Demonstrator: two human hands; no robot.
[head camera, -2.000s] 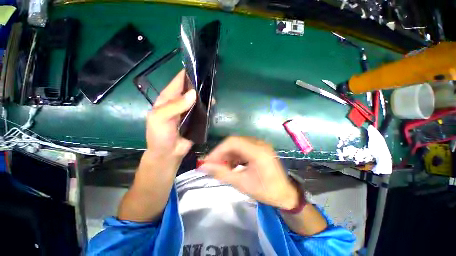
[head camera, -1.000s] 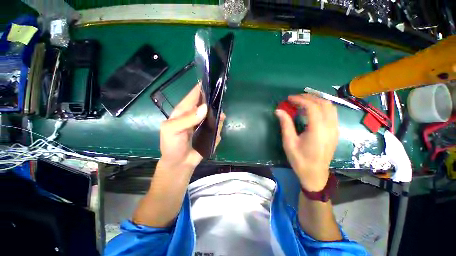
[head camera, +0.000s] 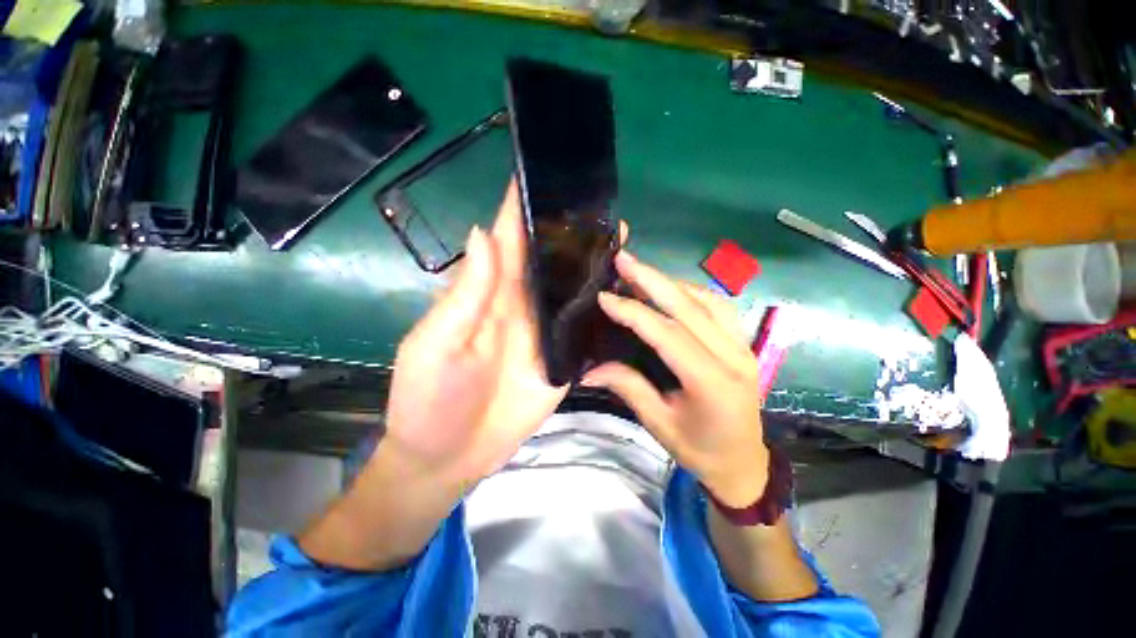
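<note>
A black smartphone slab (head camera: 567, 187) stands tilted, held above the green mat in front of me. My left hand (head camera: 459, 355) holds it along its left side and lower end, palm up. My right hand (head camera: 691, 374) touches its lower right edge with the fingertips. The lower part of the slab is glossy; whether it is one piece or several stacked pieces cannot be told. The red pad (head camera: 731, 267) lies on the mat right of the slab. The clear film does not show clearly.
An empty black frame (head camera: 430, 234) and a dark phone panel (head camera: 326, 156) lie at left, beside another housing (head camera: 187, 150). At right are a pink tube (head camera: 769, 349), tweezers (head camera: 837, 241), an orange tool barrel (head camera: 1028, 212) and a white cup (head camera: 1069, 284). A circuit board (head camera: 766, 77) lies behind.
My right hand has let go of the red pad on the mat and moved left to the slab. The slab has turned its broad face upward, and the clear sheet beside it no longer shows.
</note>
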